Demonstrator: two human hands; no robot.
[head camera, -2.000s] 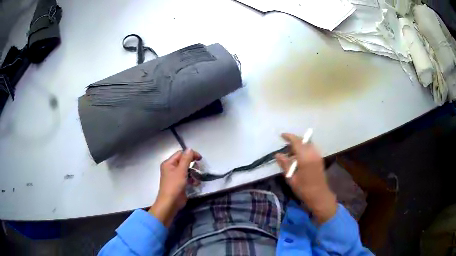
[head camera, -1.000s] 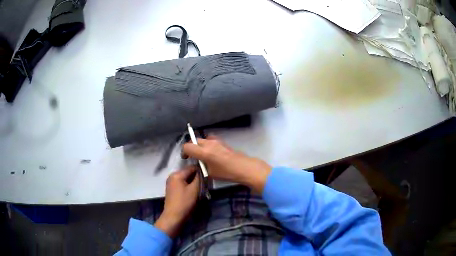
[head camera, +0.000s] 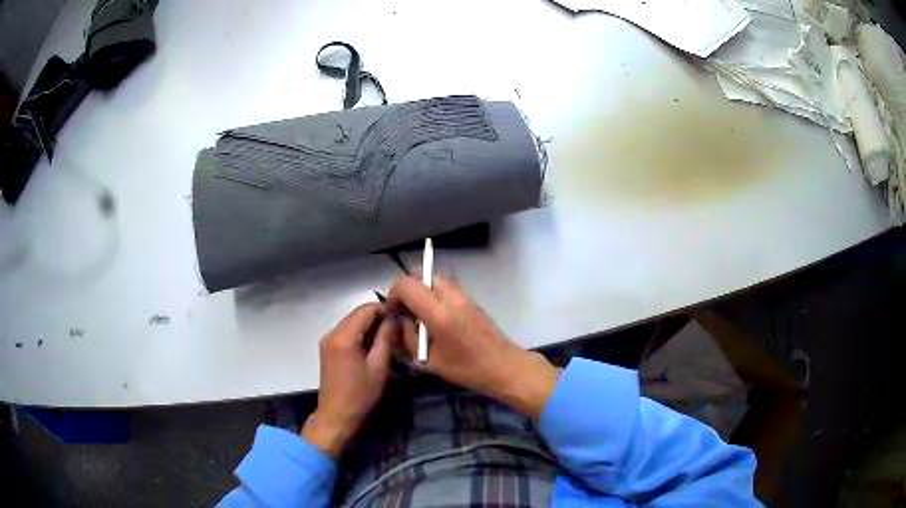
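A thick grey bundle (head camera: 298, 208) lies across the white table, with many layered edges on top. A narrow dark roll (head camera: 465, 237) shows under its near side. A dark tie strip (head camera: 350, 79) loops out behind the bundle, and a dark strip end runs from below it to my hands. My left hand (head camera: 350, 362) and my right hand (head camera: 452, 332) meet at the table's near edge, fingers pinched together on the strip, which they mostly hide. A white marking pen (head camera: 426, 298) stands between my right hand's fingers, pointing toward the bundle.
Dark tied bundles (head camera: 121, 45) lie at the table's far left. A white paper pattern (head camera: 685, 22) is at the far side. Cream bundles (head camera: 860, 114) are piled at the right end. A blue plastic crate (head camera: 84, 425) shows below the table's near left edge.
My right hand has come from the right to meet my left hand, and the long stretched strip is now gathered between them. The bundle appears farther right in view than at first.
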